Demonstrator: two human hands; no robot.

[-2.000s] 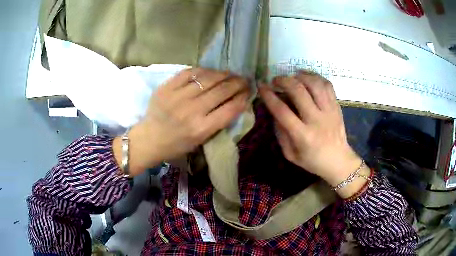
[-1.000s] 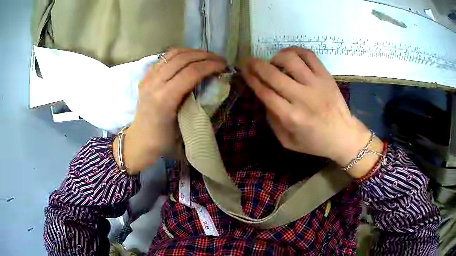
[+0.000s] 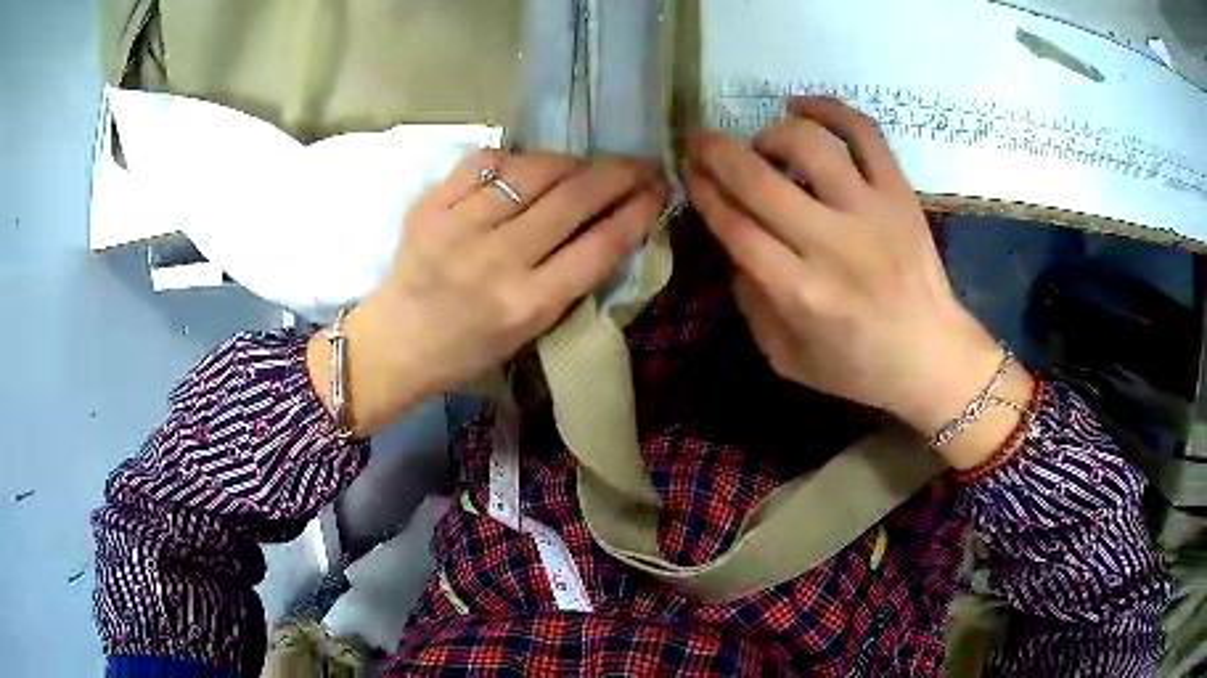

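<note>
The khaki trouser body (image 3: 331, 66) lies at the top left, with a white pocket bag (image 3: 318, 199) spread below it. A pale grey-blue strip (image 3: 616, 80) runs lengthwise between khaki edges at top centre. My left hand (image 3: 510, 265) lies over the lower end of this strip, its fingers gripping the cloth. My right hand (image 3: 827, 252) pinches the khaki edge beside the left fingertips. The loose waistband (image 3: 602, 424) hangs below my hands in a curve over the lap. The fingertips hide the exact spot held.
The white machine table (image 3: 1006, 159) has a printed ruler along its front, and a khaki scrap (image 3: 1059, 56) lies at upper right. A white tape (image 3: 530, 523) hangs over the checked apron (image 3: 662, 636). Dark items and khaki cloth are at the right edge.
Both hands and the cloth shifted left and up, then back to the right. The upper part of the waistband turned, and its opened end is now more covered by my left hand.
</note>
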